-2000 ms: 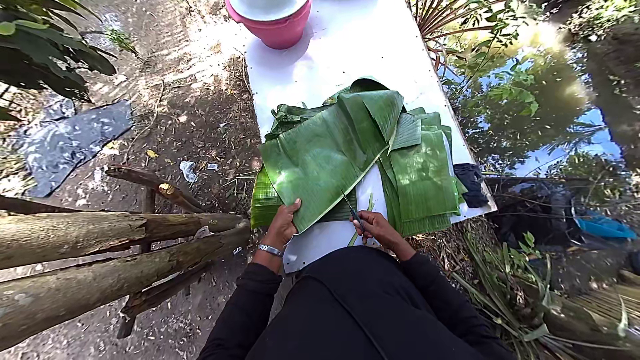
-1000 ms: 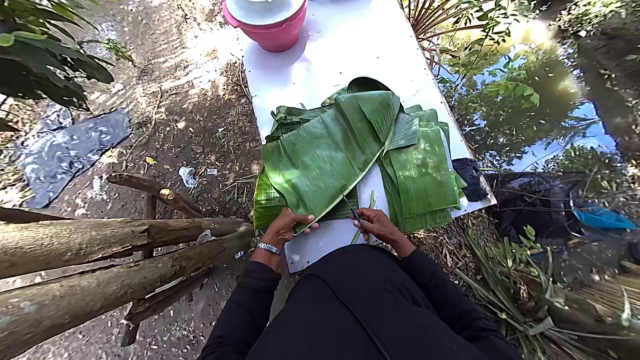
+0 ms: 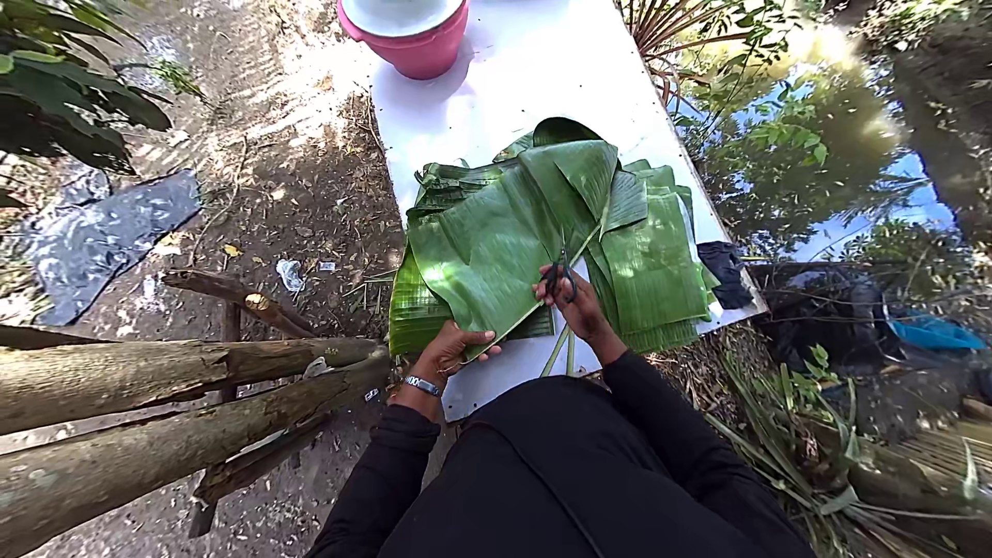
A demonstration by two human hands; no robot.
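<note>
My left hand (image 3: 457, 349), with a metal band at the wrist, grips the near end of a large banana leaf piece (image 3: 496, 248) by its pale midrib. In my right hand (image 3: 577, 306) is a pair of dark-handled scissors (image 3: 561, 279), blades pointing away from me over the leaf beside the midrib. Whether the blades touch the leaf cannot be told. Under and around this piece lie stacked banana leaf pieces (image 3: 655, 263) on a white table (image 3: 515, 62). Thin green strips (image 3: 556, 350) rest at the near edge of the table.
A pink basin (image 3: 418, 46) with a white container in it stands at the table's far end. Black cloth or plastic (image 3: 725, 271) lies at the right edge. Wooden poles (image 3: 186, 380) extend at left, and water (image 3: 837, 155) lies beyond the right side.
My right hand with the scissors has moved away from my body, up over the leaf beside its midrib. My left hand still holds the leaf's near end.
</note>
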